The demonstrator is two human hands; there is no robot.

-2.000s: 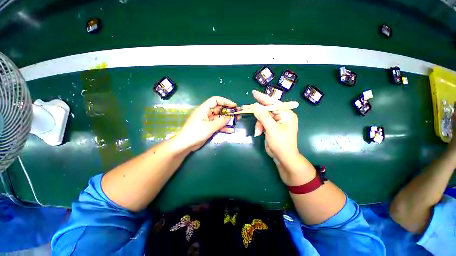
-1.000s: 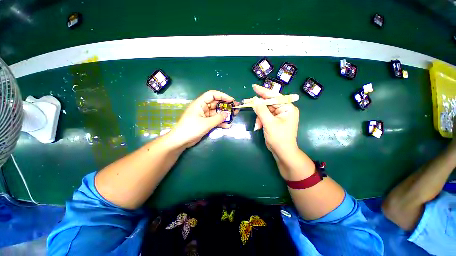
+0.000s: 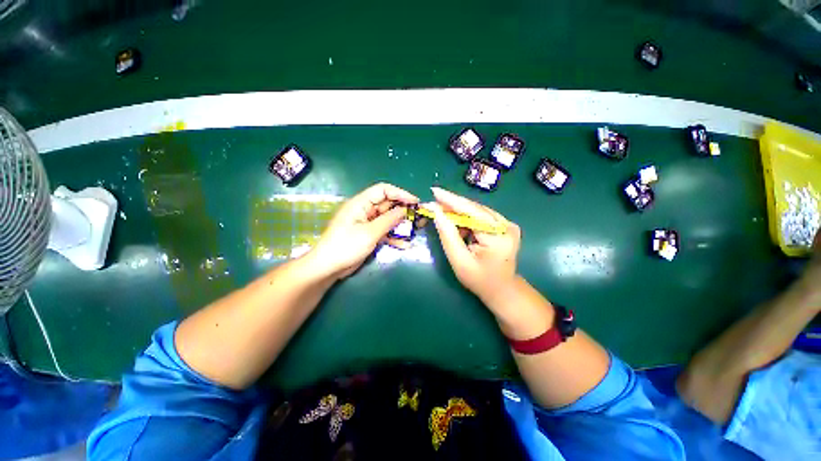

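Note:
My left hand [image 3: 360,232] holds a small black electronic unit [image 3: 402,229] with pale and gold patches between thumb and fingers. My right hand [image 3: 479,248] holds yellow tweezers [image 3: 468,220] like a pen. Their tips are at the unit's upper edge; fingers partly hide the contact, so I cannot tell whether they grip anything. A grid of amber tape pieces [image 3: 293,225] lies on the green surface, left of my left hand. One unit [image 3: 290,166] lies above the grid. Several more, such as this black unit [image 3: 552,176], lie beyond and right of my right hand.
A white fan [image 3: 85,225] stands at the left, beside a long amber strip [image 3: 180,212]. A curved white edge strip [image 3: 396,106] crosses the bench. A yellow tray [image 3: 780,185] with small whitish parts is at the far right, near another person's arm [image 3: 752,333].
The tweezers have tilted, their rear end now lower, and my right hand has turned with them. The unit stays in my left hand. The camera view has shifted slightly.

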